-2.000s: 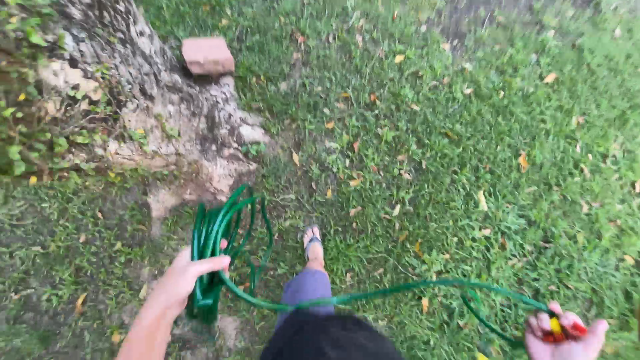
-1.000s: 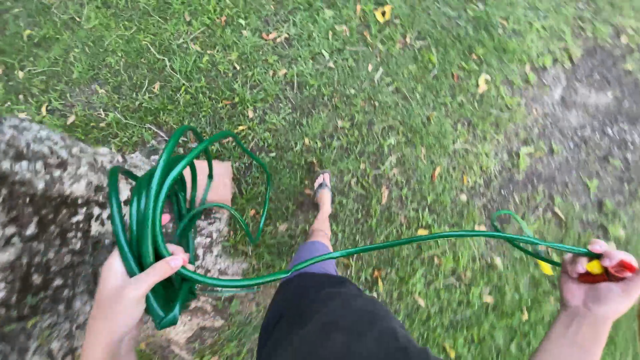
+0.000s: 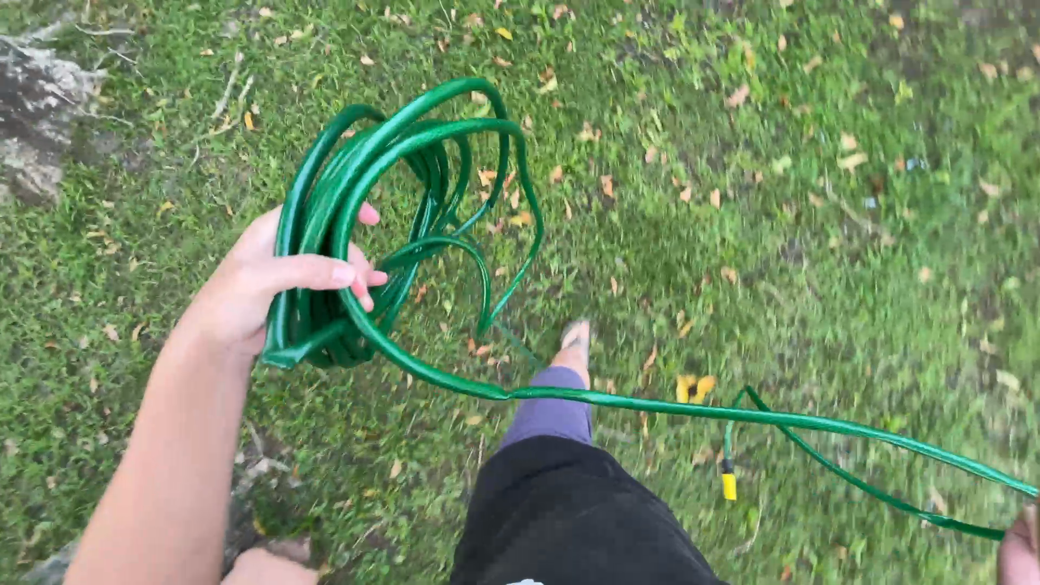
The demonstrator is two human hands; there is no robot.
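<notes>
A coiled green garden hose (image 3: pixel 325 219) hangs in my left hand (image 3: pixel 260 280), whose thumb lies over the loops while its fingers pass through them. One length runs from the coil across in front of my body to the right edge. My right hand (image 3: pixel 1020 548) is mostly cut off there; its visible part meets the hose, but its grip is largely hidden. A thinner-looking loop of hose doubles back from it and ends in a yellow hose connector (image 3: pixel 729 486) that hangs over the grass. The length is slightly kinked near my leg.
Grass (image 3: pixel 691 244) with scattered dry leaves lies all around. Tree roots or bark (image 3: pixel 41 114) show at the upper left, with twigs nearby. A brick-like block (image 3: pixel 272 565) is at the bottom left. My sandalled foot (image 3: pixel 576 337) is on the grass ahead.
The yellow connector, earlier at my right hand, now dangles from the hose away from it. My right hand has gone mostly out of view. The view has moved past the tree base.
</notes>
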